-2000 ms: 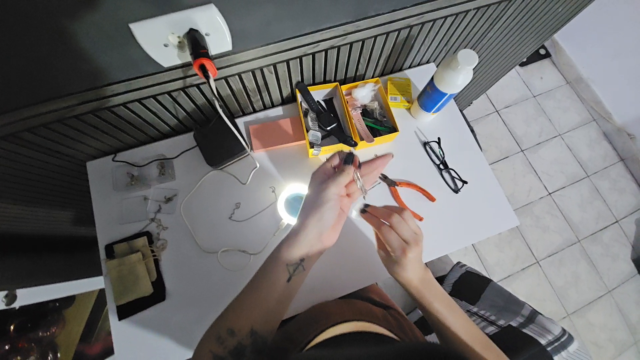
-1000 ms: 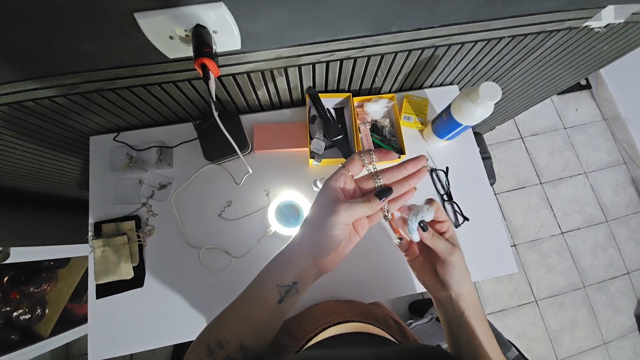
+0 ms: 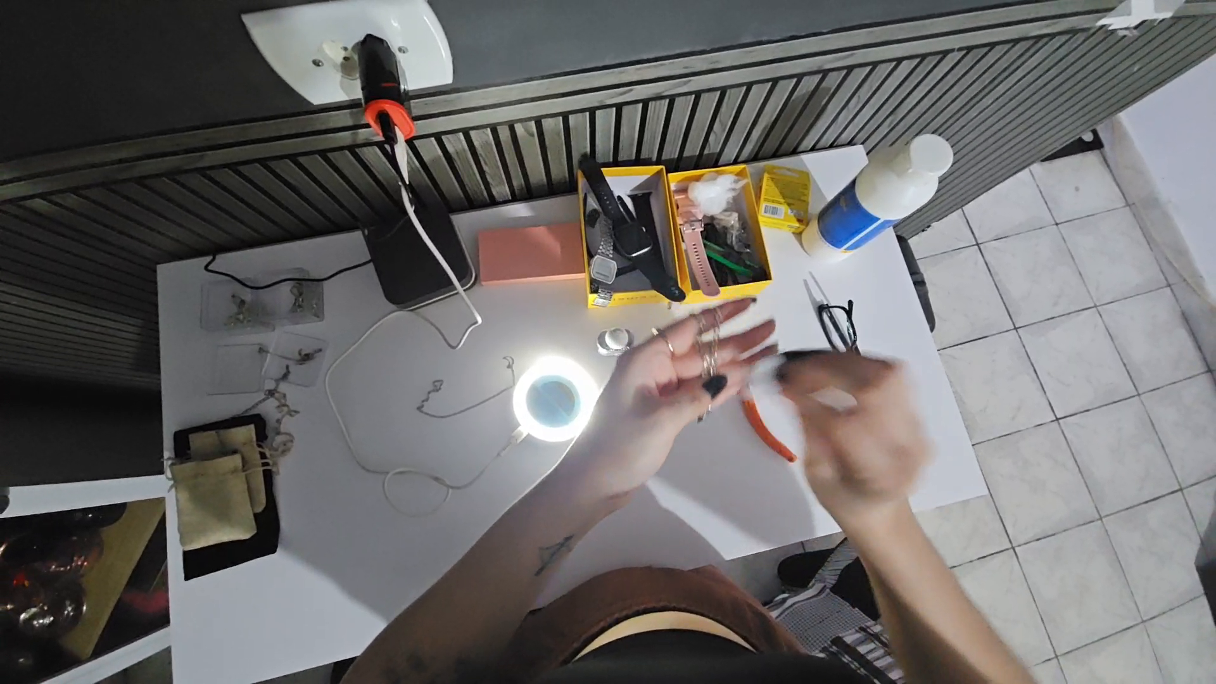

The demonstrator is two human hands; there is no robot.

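My left hand (image 3: 679,380) is palm up over the middle of the white table, its thumb holding a metal chain bracelet (image 3: 709,344) against the fingers. Just right of it is my right hand (image 3: 855,427), blurred, with bent fingers; whether it holds anything cannot be made out. Beneath and between the hands lie pliers with orange handles (image 3: 768,432), their jaws hidden. Left of my left hand a lit ring lamp (image 3: 518,399) glows on the table, beside a thin chain (image 3: 461,410). A small round white-topped item (image 3: 616,340) lies above the left wrist.
Yellow boxes (image 3: 632,298) with watches and small items stand at the back, beside a pink box (image 3: 530,254) and a white bottle (image 3: 869,199). Black eyeglasses (image 3: 838,325) lie at right. Beige pouches (image 3: 214,503), small clear bags (image 3: 237,369) and a white cable (image 3: 347,427) are at left.
The right hand has moved away from the bracelet to the right; the white wad it held a second ago is not discernible now. The left hand keeps the bracelet.
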